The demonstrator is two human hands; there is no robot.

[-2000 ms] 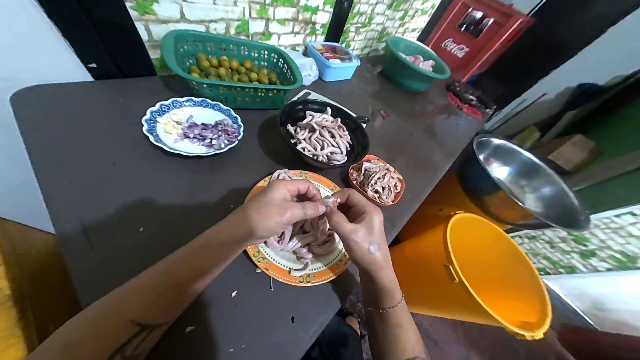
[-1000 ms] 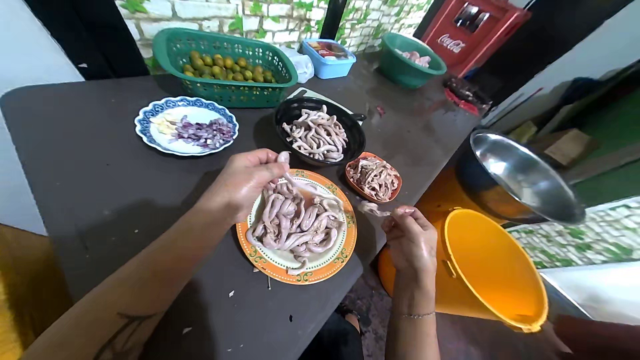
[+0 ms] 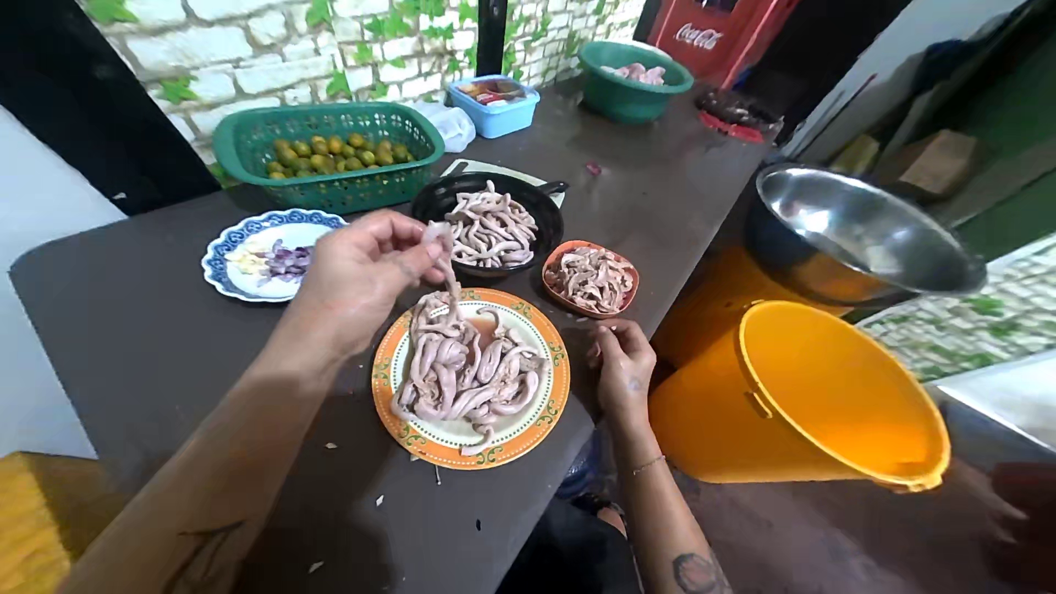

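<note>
Between its thumb and fingers my left hand (image 3: 363,272) pinches the end of a pale strand of intestine (image 3: 448,256), which hangs down to the pile on an orange-rimmed plate (image 3: 554,396). My right hand (image 3: 624,363) is at the table edge, right of the plate and just below a small orange bowl (image 3: 633,285) of thin pale trimmings; its fingers are curled, and whether they hold anything cannot be told. Behind the plate, a black pan (image 3: 549,219) holds cut pieces of intestine. Chopped purple onion and garlic lie on a blue-and-white plate (image 3: 223,276), partly behind my left hand.
A green basket (image 3: 330,194) of small green-yellow citrus fruits, a light-blue container (image 3: 503,120) and a green basin (image 3: 631,99) with pale meat stand at the back. Beyond the right table edge are a steel basin (image 3: 866,239) and an orange bucket (image 3: 718,429). Scraps dot the table (image 3: 396,536).
Two seconds ago both hands were together over the plate; they have moved apart. Since a second ago, my left hand has raised a strand from the pile, and the scrap by my right hand no longer shows.
</note>
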